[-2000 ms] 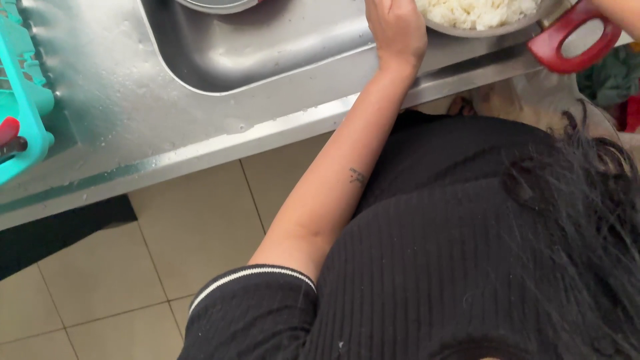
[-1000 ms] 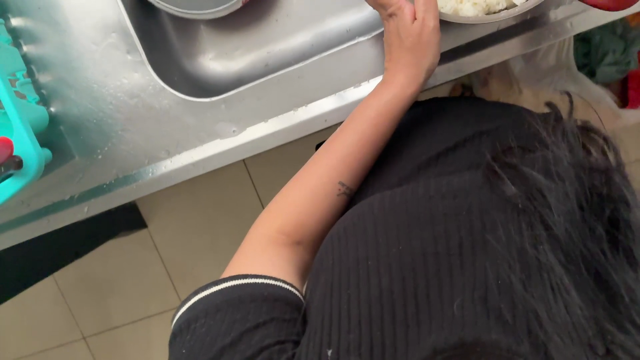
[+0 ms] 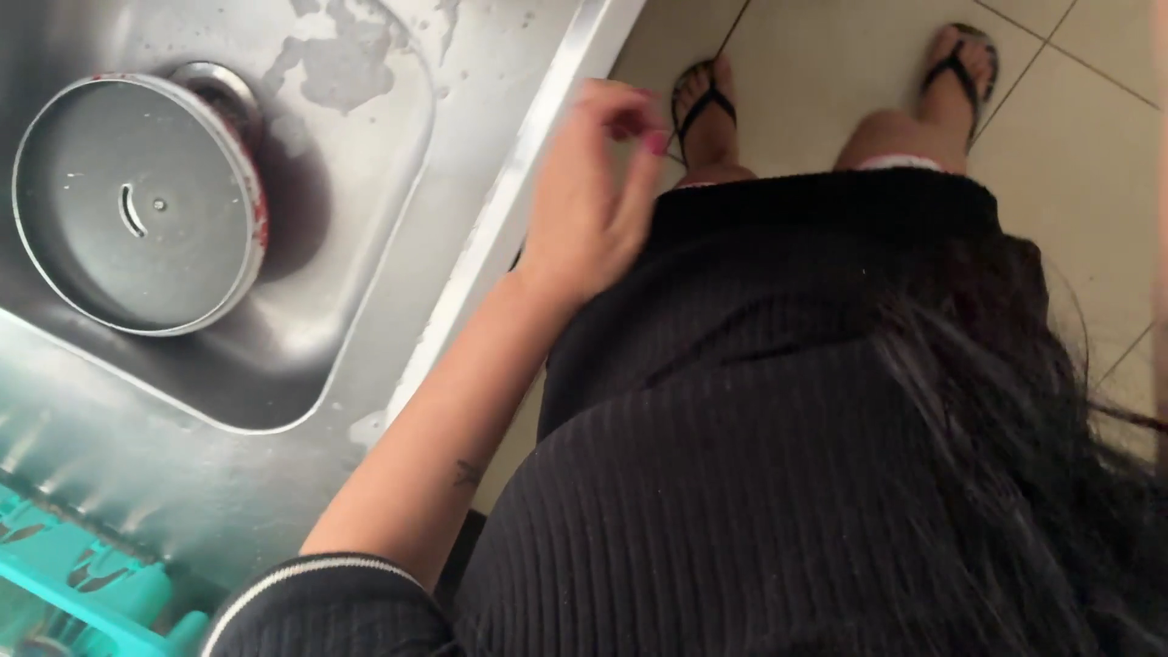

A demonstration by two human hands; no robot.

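My left hand hangs just past the front edge of the steel counter, in front of my black skirt. Its fingers are loosely bent and somewhat blurred, and nothing shows between them. In the steel sink, to the left of the hand, rests a round metal lid or pan with a grey face and red marks on its side. It overlaps the sink drain. My right hand is out of the picture.
A turquoise plastic dish rack stands on the counter at the lower left. The counter's raised front edge runs beside my left forearm. Wet patches lie in the sink. Below are floor tiles and my feet in flip-flops.
The view has swung strongly, so more of the sink and my feet show. My left hand has left the bowl of white rice, which is now out of view together with the red handle.
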